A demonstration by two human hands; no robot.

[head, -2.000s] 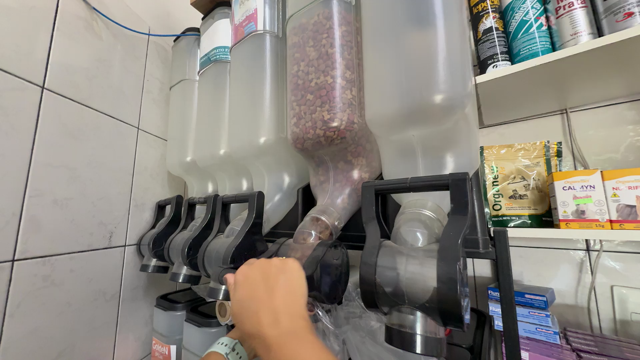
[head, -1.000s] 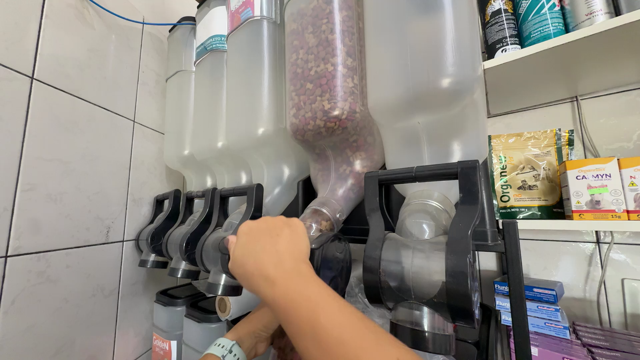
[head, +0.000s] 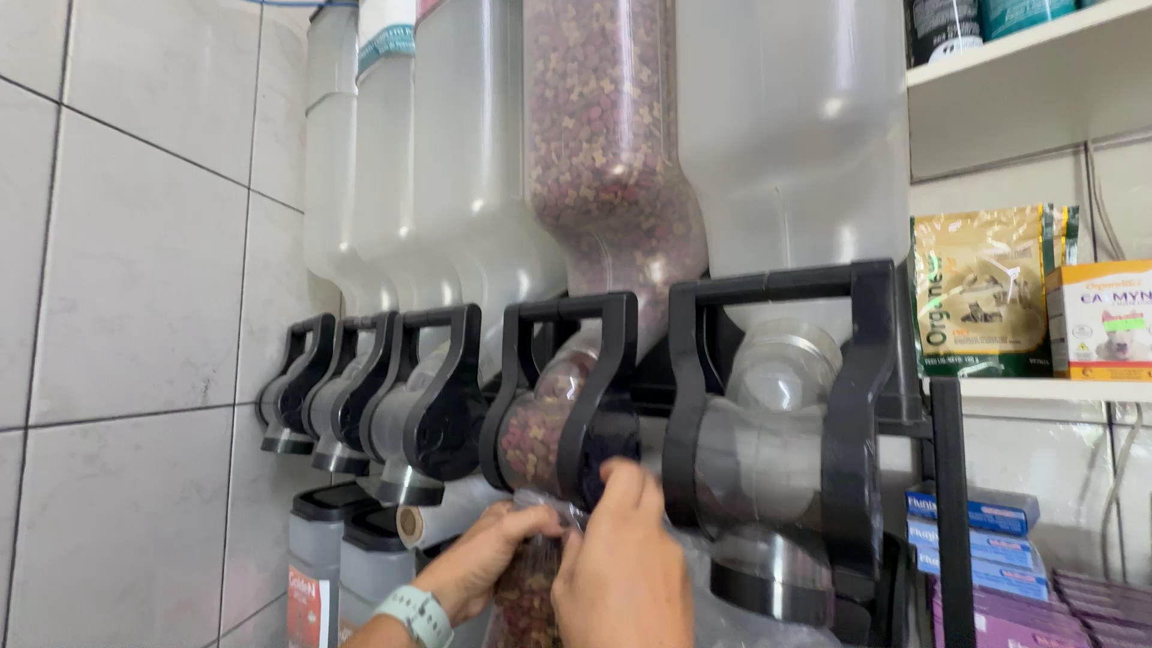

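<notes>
Below the spout of a clear dispenser of reddish and tan kibble hangs a clear plastic bag with kibble inside. My left hand, with a pale watch on its wrist, grips the bag's top at the left. On the bag's right side is my right hand, its fingers raised near the dispenser's black handle; whether it grips the plastic is hard to tell. Kibble shows inside the clear valve drum between the handle's arms. The handle's bar stands up above the drum.
Similar dispensers with black handles flank this one. Lidded containers and a roll are at the lower left. A tiled wall rises on the left. Shelves at the right hold a pouch and boxes.
My right hand has come off the dispenser's handle and down to the bag. The handle, pulled low before, now stands up. The bag and my left hand show more fully. The view has shifted closer.
</notes>
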